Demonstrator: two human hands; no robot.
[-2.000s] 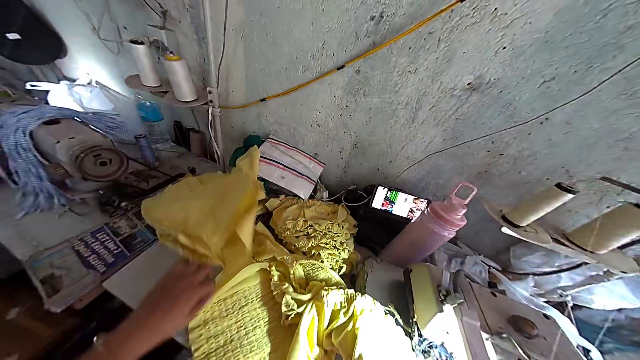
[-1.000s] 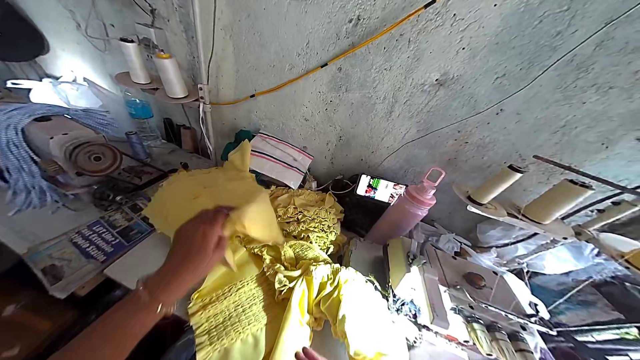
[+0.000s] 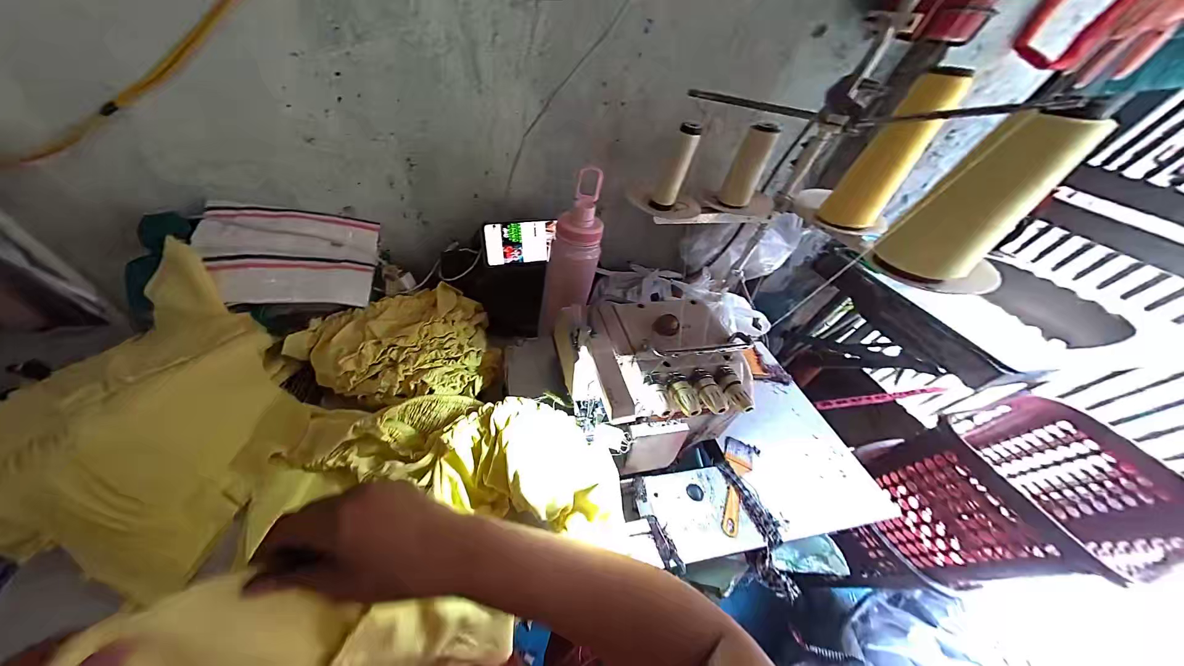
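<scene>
Yellow fabric pieces with shirred, ruffled parts (image 3: 398,342) lie heaped across the left and middle. My right hand (image 3: 347,546), blurred, reaches in from the lower right with curled fingers over the yellow cloth (image 3: 222,624) near the bottom; whether it grips the cloth is unclear. At the bottom left edge, a small blurred part of my left hand (image 3: 106,655) shows at the same cloth, its fingers mostly hidden. An overlock sewing machine (image 3: 661,351) stands right of the heap, with ruffled yellow fabric (image 3: 546,462) against its front.
Behind the heap are a striped cloth (image 3: 287,254), a lit phone (image 3: 518,242) and a pink bottle (image 3: 572,259). Thread cones (image 3: 893,148) rise on a stand at the right. An orange-handled cutter (image 3: 733,490) lies on the machine table (image 3: 805,444). A dark red plastic chair (image 3: 980,490) stands beyond.
The view has swung right. A hand held up the yellow cloth at the left earlier; now my right arm crosses low over the heap from the lower right.
</scene>
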